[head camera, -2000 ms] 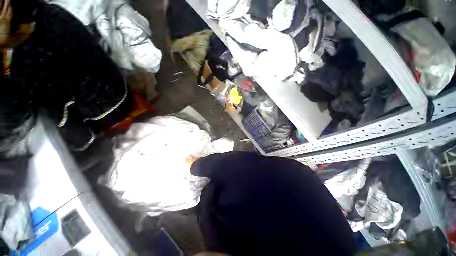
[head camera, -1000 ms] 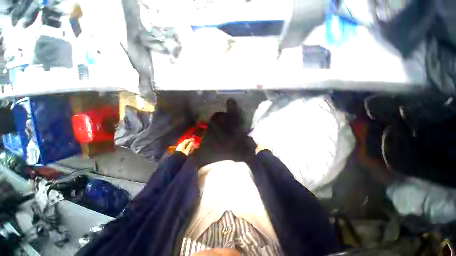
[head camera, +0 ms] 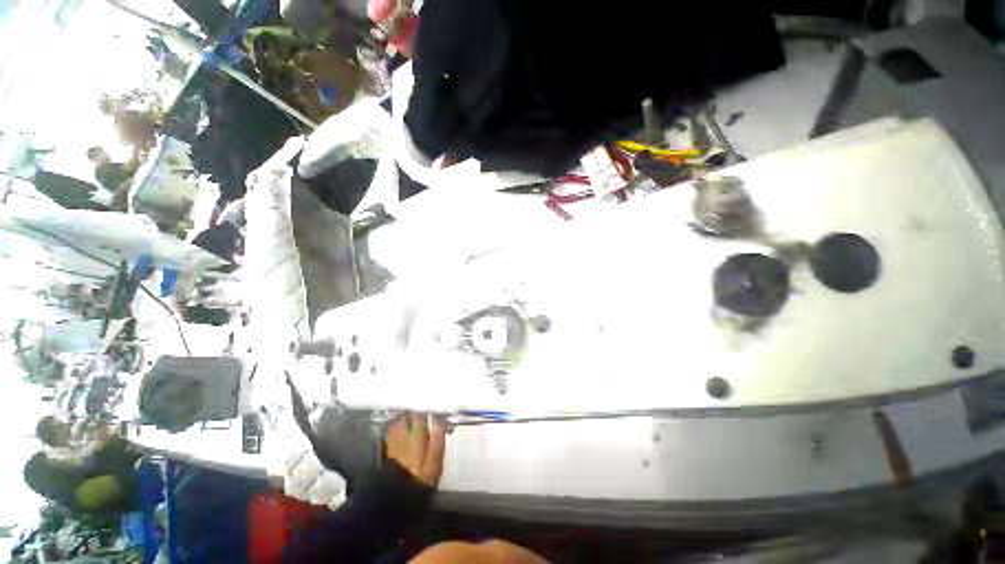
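A long white sewing machine head (head camera: 639, 320) lies across the view, its needle end at the left. My left hand (head camera: 417, 446), in a dark sleeve, lies at the table's front edge just below the needle end, fingers upward. Whether it grips anything cannot be told. Grey fabric (head camera: 347, 441) with white quilted lining (head camera: 276, 275) lies beside it, running up past the needle end and hanging over the front edge. My right hand is not in view.
A person in black (head camera: 584, 77) is behind the machine. Red and yellow threads or cords (head camera: 601, 176) lie behind the head. A dark grey piece (head camera: 190, 391) lies on the table at the left. Below are a blue crate (head camera: 204, 512) and a red stool (head camera: 267, 525).
The view has swung from my lap and the floor up to the machine head, now close. My left hand has moved from near the red stool up to the table edge. My right hand has left the view.
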